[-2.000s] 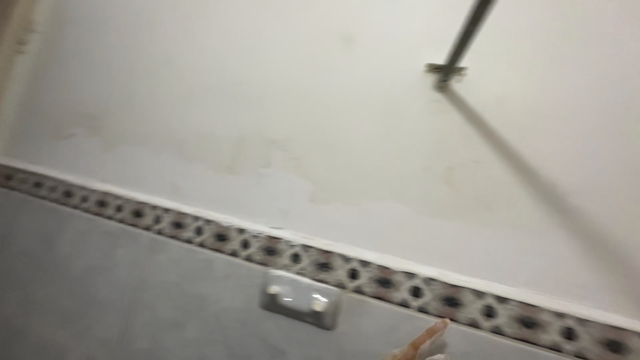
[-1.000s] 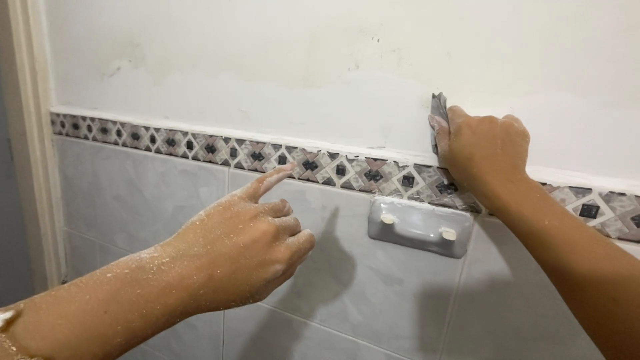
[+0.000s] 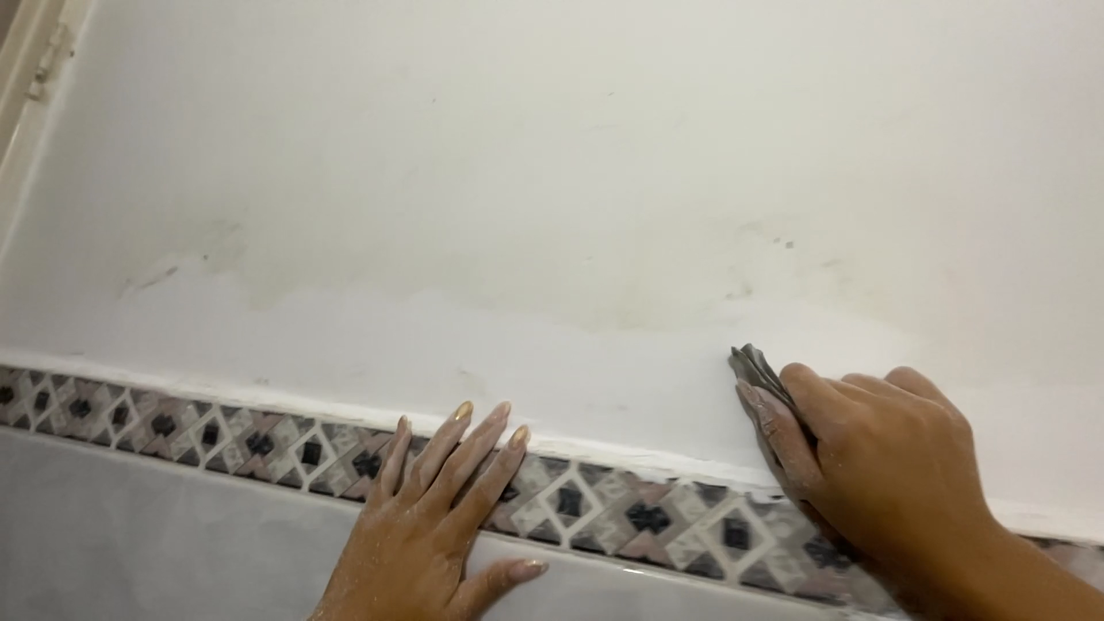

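My right hand (image 3: 880,457) grips a folded dark grey sheet, which looks like sandpaper (image 3: 763,379), against the white wall just above the patterned tile border. Its thumb lies along the sheet, and the face of the sheet toward the wall is hidden. Dusty with white powder, my left hand (image 3: 440,509) rests flat on the patterned border (image 3: 647,517), fingers spread and fingertips at the border's upper edge. The wall (image 3: 517,216) has a smooth white band low down and a duller, stained area with small dark marks above it.
Glossy grey tiles (image 3: 172,526) cover the wall below the border. A thin white ledge of filler or grout (image 3: 302,410) runs along the border's top. At the upper left stands a cream door frame (image 3: 30,112) with a metal hinge (image 3: 47,65).
My left hand, which was pointing one finger at the border, now lies flat on it with fingers spread. My right hand still holds the folded sheet. The view has shifted closer to the wall.
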